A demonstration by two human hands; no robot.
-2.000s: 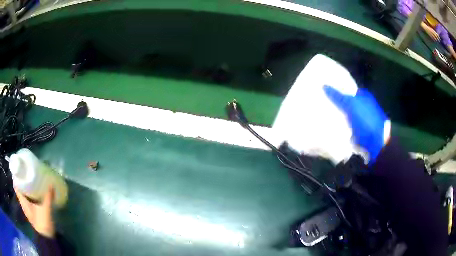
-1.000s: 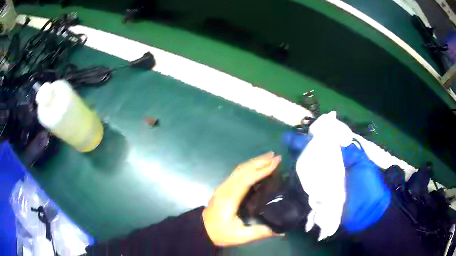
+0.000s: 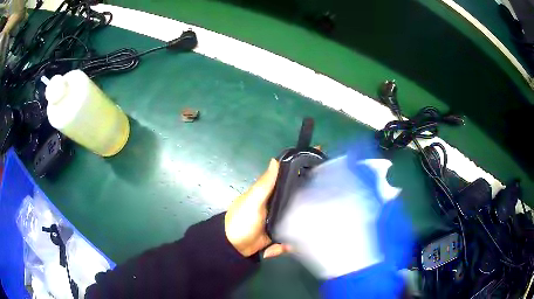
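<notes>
My left hand (image 3: 252, 217), bare, holds a black power strip (image 3: 283, 185) by its left side. A short flat black strap (image 3: 305, 134) sticks up from the unit's top end. My right hand (image 3: 391, 233), in a blue glove and blurred, holds a white wiping cloth (image 3: 334, 219) against the unit's face. The cloth hides most of that face. A translucent squeeze bottle (image 3: 91, 117) with yellowish liquid stands at the left.
Black units and cords are piled at the right (image 3: 440, 251) and left (image 3: 51, 153). A plug (image 3: 187, 40) lies by the white strip (image 3: 252, 58). A small brown scrap (image 3: 190, 115) lies on the bench. A blue bin (image 3: 70, 219) with clear bags is at lower left.
My left hand let go of the bottle and took hold of a unit. My right hand with the cloth has come down onto the unit's face. The view has shifted.
</notes>
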